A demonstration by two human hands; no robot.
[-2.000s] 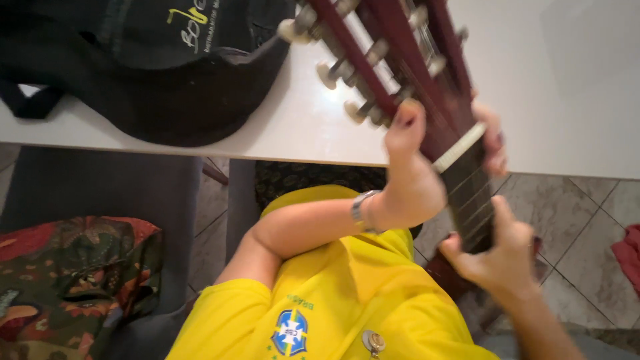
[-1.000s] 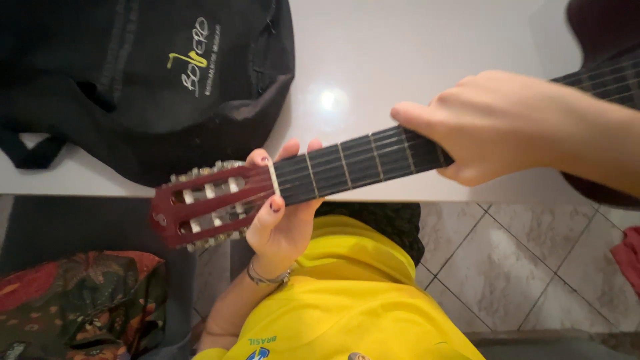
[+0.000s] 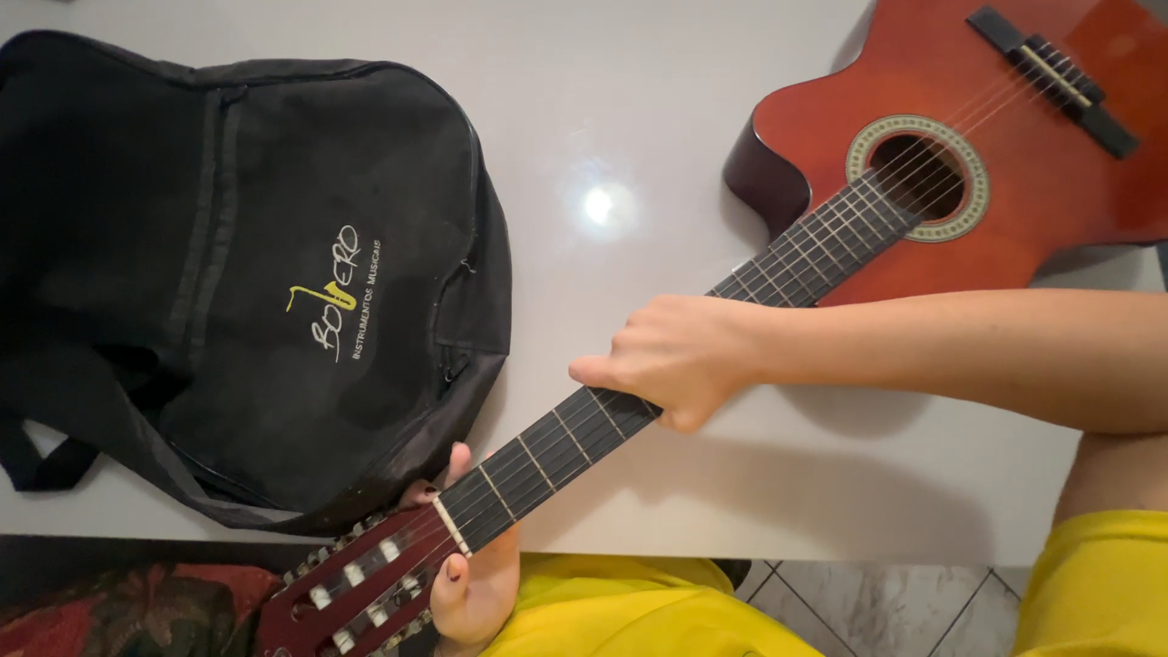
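A classical guitar with an orange-red cutaway body point(image 3: 839, 119) lies face up, its body over the white table at the upper right. Its dark fretboard point(image 3: 557, 452) slants down to the left, to a dark red headstock point(image 3: 360, 589) beyond the table's front edge. My right hand point(image 3: 680, 360) grips the neck from above, around the middle. From below, my left hand point(image 3: 479, 584) cradles the neck at the nut, thumb on the near side and fingertips showing on the far side. Its palm is partly hidden by the neck.
A black padded instrument bag point(image 3: 274, 182) with printed writing lies on the white table point(image 3: 620, 109) at the left, close to the headstock. Patterned dark red and green fabric point(image 3: 137, 611) is at the lower left. Tiled floor point(image 3: 867, 602) shows below the table edge.
The guitar's headstock pointed up toward the table two seconds ago; now it points down-left, and the body shows over the table. My right hand stays around the neck since one second ago.
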